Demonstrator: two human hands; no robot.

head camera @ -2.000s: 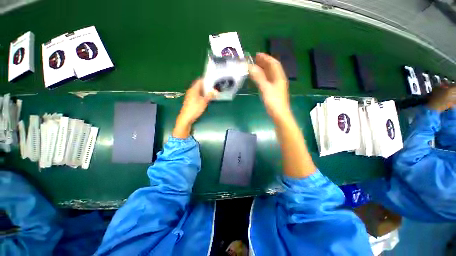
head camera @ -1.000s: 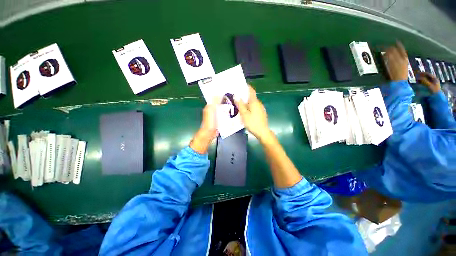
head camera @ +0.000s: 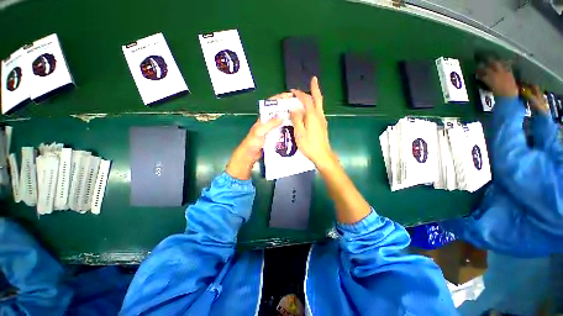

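A white outer sleeve [head camera: 284,143] with a round dark watch picture is held upright between my two hands, above the bench. My left hand [head camera: 250,145] grips its left edge. My right hand [head camera: 312,128] is on its upper right part, with one finger pointing up. Whether the sleeve is flat or opened I cannot tell. Below it, partly covered by it, a dark grey inner gift box [head camera: 291,203] lies on the green bench.
A larger dark grey box [head camera: 158,166] and fanned white printed strips [head camera: 69,180] lie left. Fanned flat sleeves [head camera: 415,154] lie right. On the belt are sleeved boxes [head camera: 226,62] and plain dark boxes [head camera: 360,79]. Another worker's blue sleeve [head camera: 525,179] reaches in at right.
The sleeve in my hands has turned more upright and moved slightly down. My right hand has shifted up to its top. The larger dark box and the sleeve stack show slightly farther right.
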